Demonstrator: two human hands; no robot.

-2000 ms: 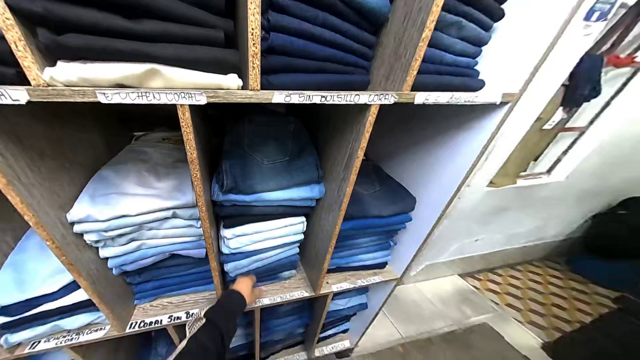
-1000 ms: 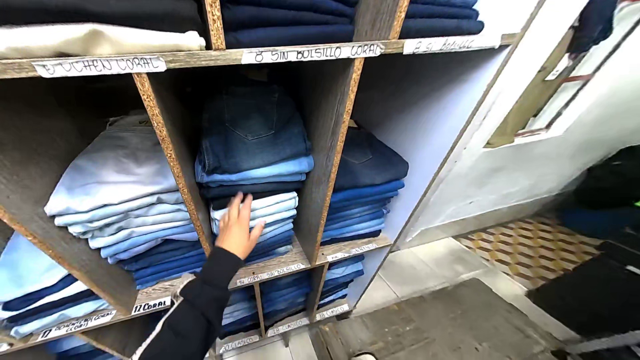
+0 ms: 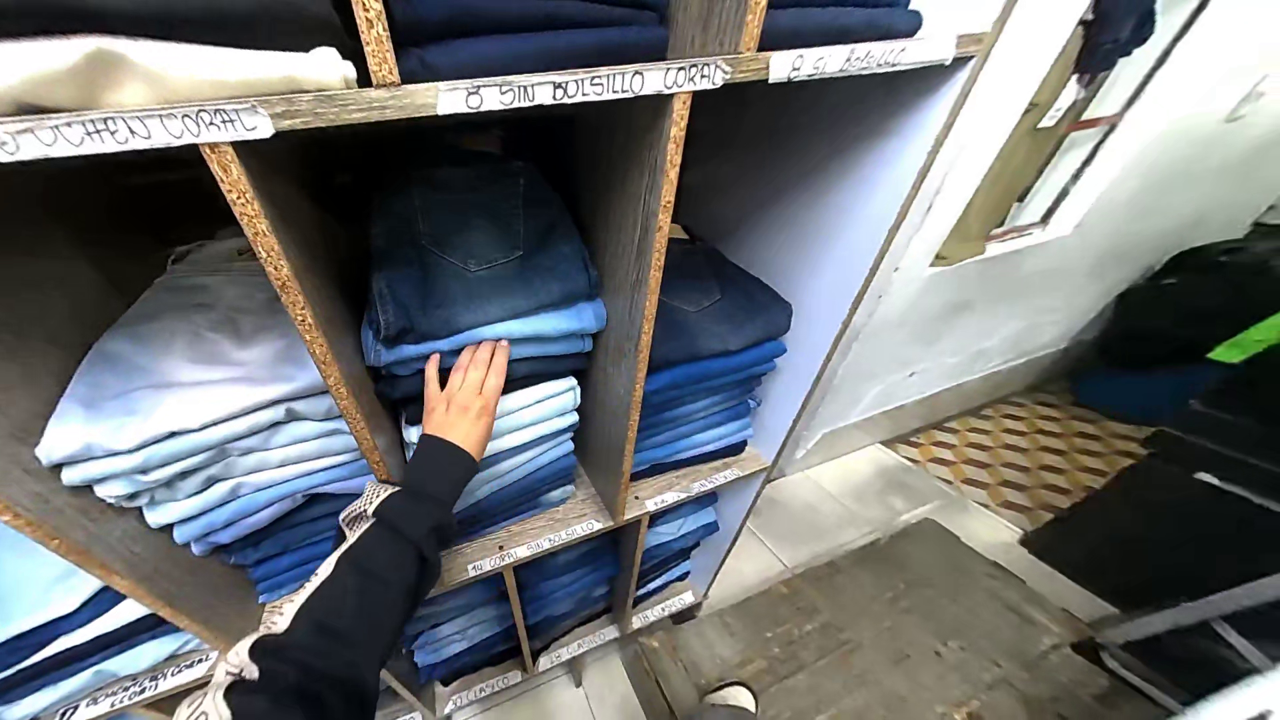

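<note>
My left hand (image 3: 465, 400), in a black sleeve with a patterned light band, reaches in from the lower left. Its fingers point up and rest against the front folds of a stack of folded jeans (image 3: 485, 325) in the middle compartment; it grips nothing. Dark blue jeans with a back pocket top this stack, with mid-blue, near-black, pale blue and darker pairs below. To the left is a stack of pale grey-blue jeans (image 3: 210, 360). Behind the divider on the right stands another stack of blue jeans (image 3: 710, 310). My right hand is out of view.
Wooden dividers (image 3: 650, 290) and shelf edges with handwritten size labels (image 3: 590, 88) frame the compartments. More folded jeans (image 3: 570, 585) lie below. At right are a white wall (image 3: 960, 330), a worn floor mat (image 3: 880, 630), patterned tiles (image 3: 1010, 450) and dark items (image 3: 1190, 310).
My left hand has moved up from the shelf's front edge to the upper part of the middle stack. The view has come closer to the shelves.
</note>
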